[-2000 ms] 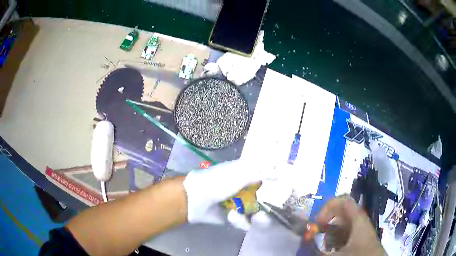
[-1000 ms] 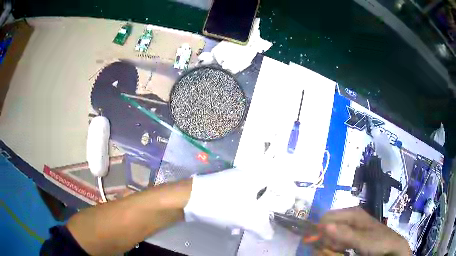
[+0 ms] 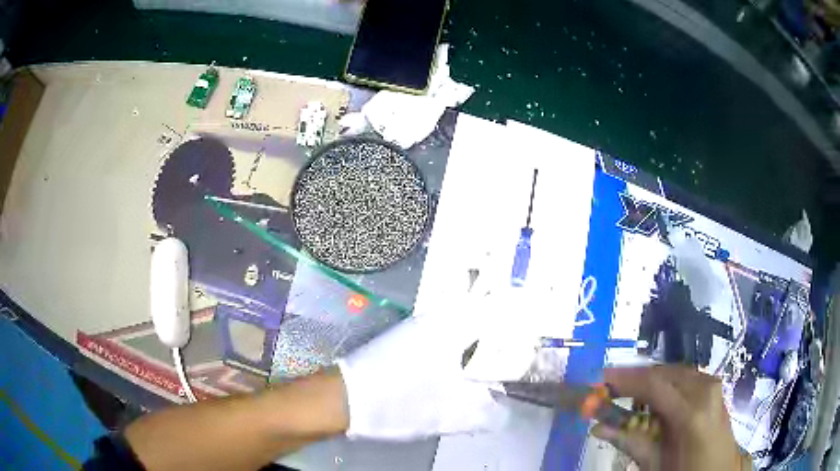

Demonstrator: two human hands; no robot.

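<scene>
My left hand [image 3: 419, 382], in a white glove, lies over the white paper with its fingers curled. What it holds is hidden or washed out in glare; no yellow unit shows now. My bare right hand [image 3: 677, 414] grips pliers [image 3: 589, 402] by their orange-black handles. The grey jaws point left and reach the fingertips of my left hand. Whether the jaws are closed on something cannot be told.
A round dish of grey beads [image 3: 361, 204] stands ahead, with a green strip [image 3: 304, 253] beside it. A screwdriver [image 3: 523, 248] lies on white paper [image 3: 488, 202]. A white oblong device [image 3: 169, 292] is at left. Circuit boards [image 3: 241, 97], a smartphone [image 3: 396, 41] and crumpled tissue [image 3: 412, 112] are beyond.
The yellow unit seen in my left hand two seconds ago is now out of sight. The pliers stay at the left fingertips. The view has shifted slightly.
</scene>
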